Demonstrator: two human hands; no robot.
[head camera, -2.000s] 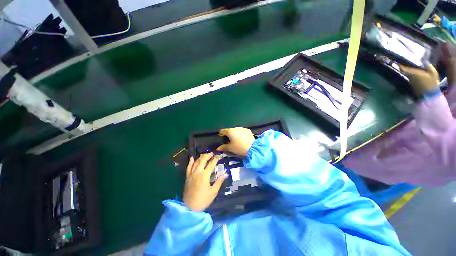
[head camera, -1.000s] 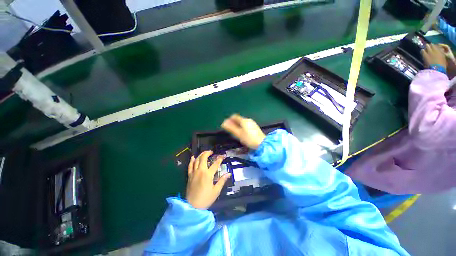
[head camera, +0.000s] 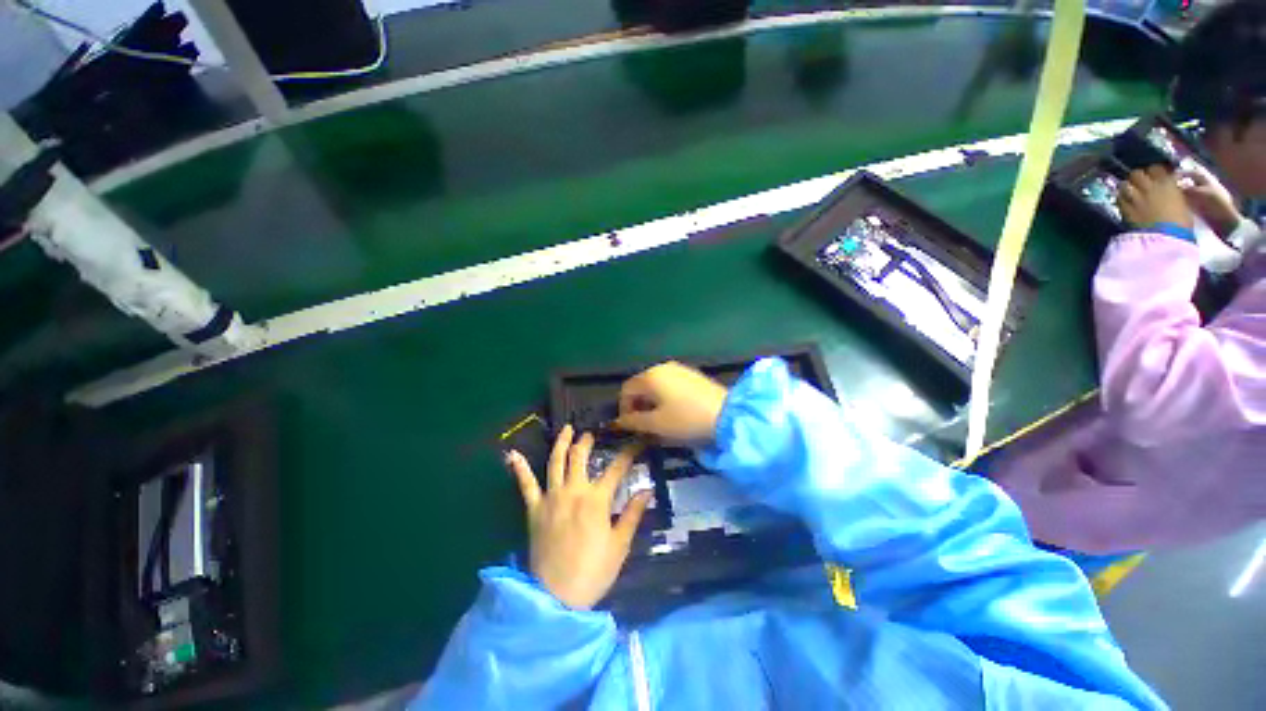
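An open device assembly (head camera: 694, 520) with a silver area and dark strips lies in a black foam tray (head camera: 794, 364) right in front of me. My left hand (head camera: 580, 525) lies spread over the tray's left end, fingertips on the assembly's inner parts. My right hand (head camera: 669, 404) is bent over the tray's upper left part, thumb and fingertips together close to my left fingers. Whether it holds something small cannot be told. The parts under both hands are partly hidden.
A tray with a device (head camera: 174, 556) stands at the left; another tray (head camera: 902, 285) lies at the upper right. A pale yellow strip (head camera: 1025, 208) hangs at the right. A person in pink (head camera: 1180, 347) works at the far right. A white-wrapped post (head camera: 125, 271) stands at the left.
My right hand lifted off, blurred, and is now back down at the tray's upper left. My left thumb and fingers have spread a little. The person in pink has shifted and now shows a head.
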